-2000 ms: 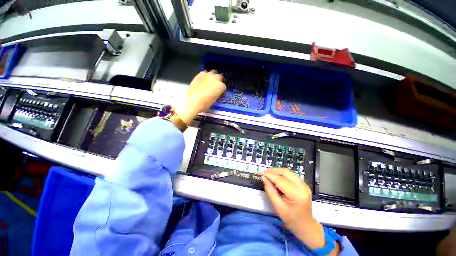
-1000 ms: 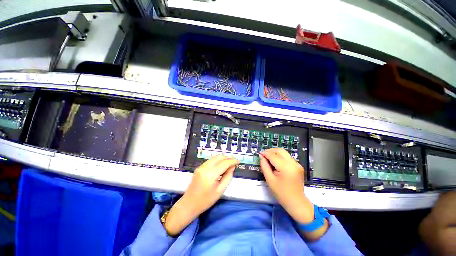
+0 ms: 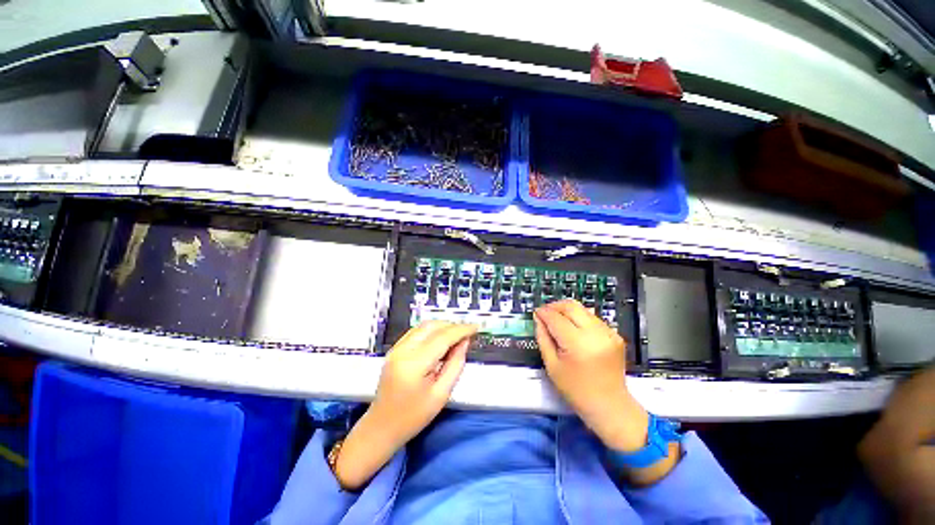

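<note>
A green circuit board panel with rows of black and white parts lies in a black pallet on the conveyor in front of me. My left hand is over the pallet's front edge at the panel's left part, thumb and fingertips together. My right hand is over the panel's right part, fingertips pinched at the board's lower edge. Any part between the fingertips of either hand is too small to tell.
Behind are a left blue bin of silvery-leaded parts and a right bin with orange-red parts. A red holder, brown-red box, second panel at right, brown plate and blue tote also show. Another person's arm is at lower right.
My left hand has come from the left bin down to the front of the panel. My right hand has moved up slightly onto the board's lower edge. The view has shifted.
</note>
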